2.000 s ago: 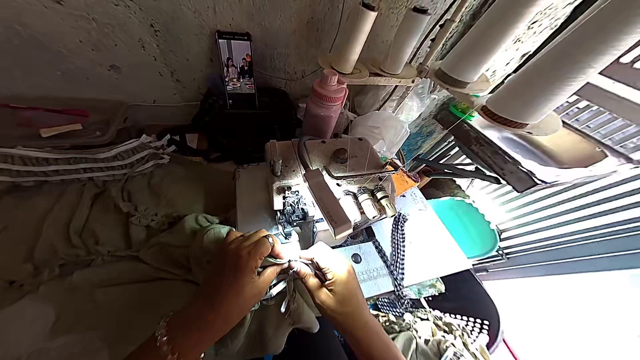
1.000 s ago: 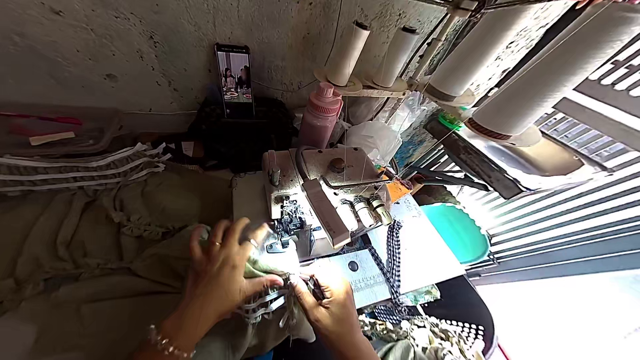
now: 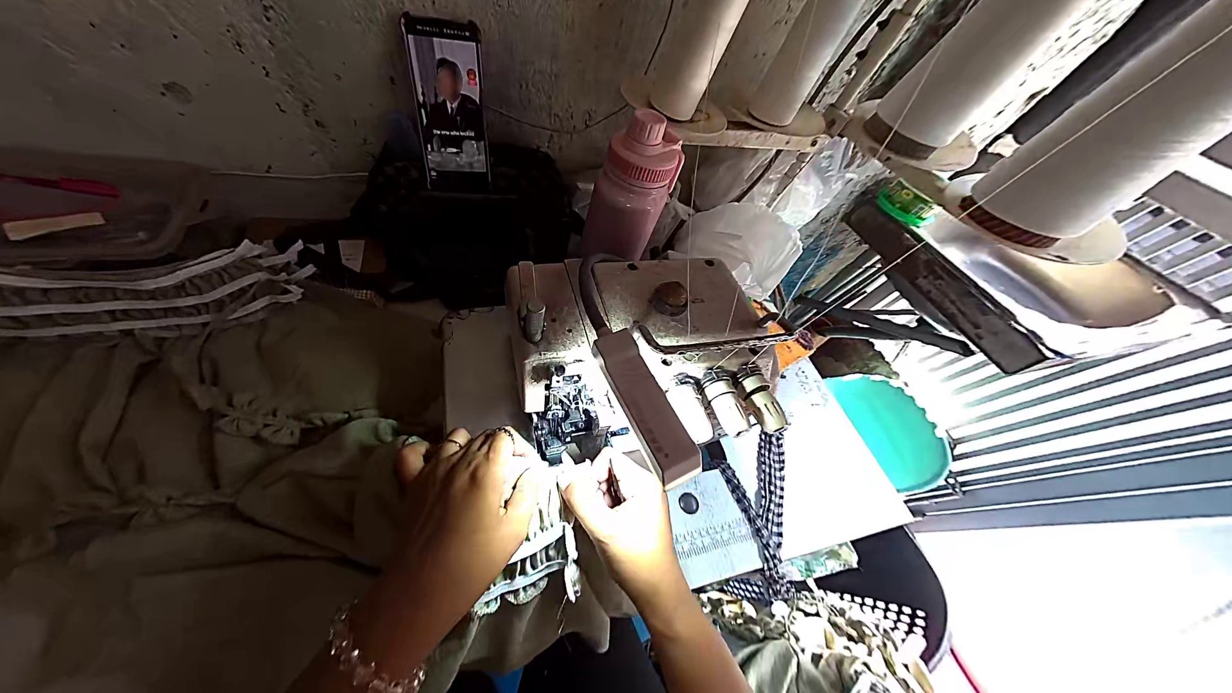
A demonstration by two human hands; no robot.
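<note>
An overlock sewing machine (image 3: pixel 635 337) stands in the middle, its lamp lighting the needle area. Just in front of the needle and presser foot (image 3: pixel 566 414), my left hand (image 3: pixel 472 505) presses down on olive-green fabric (image 3: pixel 337 500). Close to its right, my right hand (image 3: pixel 621 510) pinches the fabric's edge, and a small dark tool, partly hidden, lies in the fingers. Gathered fabric with white elastic bands (image 3: pixel 534 558) hangs between the two hands. The fabric spreads over the left side of the table.
Cones of thread (image 3: pixel 698 58) stand above right. Behind the machine are a pink bottle (image 3: pixel 630 188) and a propped phone (image 3: pixel 448 106). At right are a checked strip (image 3: pixel 772 500), a teal basin (image 3: pixel 890 433) and a bin of fabric scraps (image 3: pixel 828 640). A plastic box (image 3: pixel 183 207) sits far left.
My left hand was raised with spread fingers one second ago and has come down onto the fabric. Both hands are now close to the needle area. The picture on the phone has changed.
</note>
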